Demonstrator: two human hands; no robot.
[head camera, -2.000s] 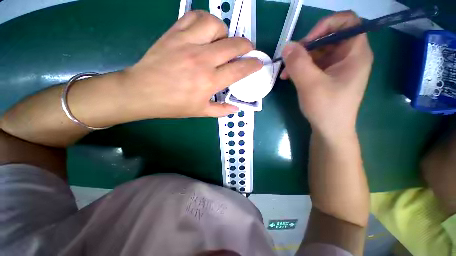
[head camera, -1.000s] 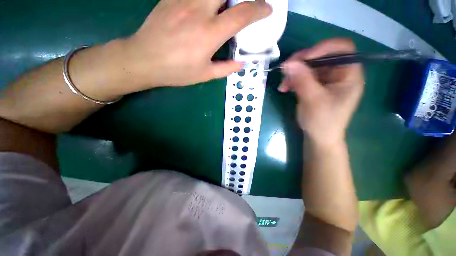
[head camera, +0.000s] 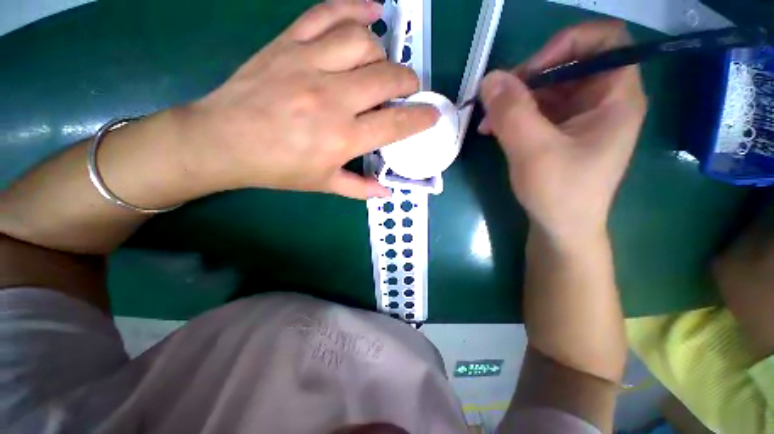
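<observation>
A white plastic housing (head camera: 422, 146) with a disc-like round end and squared foot lies over a white strip (head camera: 399, 254) with two rows of dark round spots. My left hand (head camera: 327, 110) holds the housing, its fingers on the disc and by the foot. My right hand (head camera: 569, 119) grips black tweezers (head camera: 619, 58) like a pen. The tweezer tips meet the disc's right edge. Whether the tips hold anything is too small to tell. The housing's long white arm runs up to the top edge of the view.
An open blue bin (head camera: 737, 165) with small whitish ring-like parts stands at the right on the dark-green bench (head camera: 255, 254). A person's arm and yellow sleeve (head camera: 692, 356) are at the lower right. The bench's near edge runs below the strip.
A second ago the tweezer tips were at the strip's spots below the housing; now they are at the disc's edge. The housing, strip and bin show differently in the view.
</observation>
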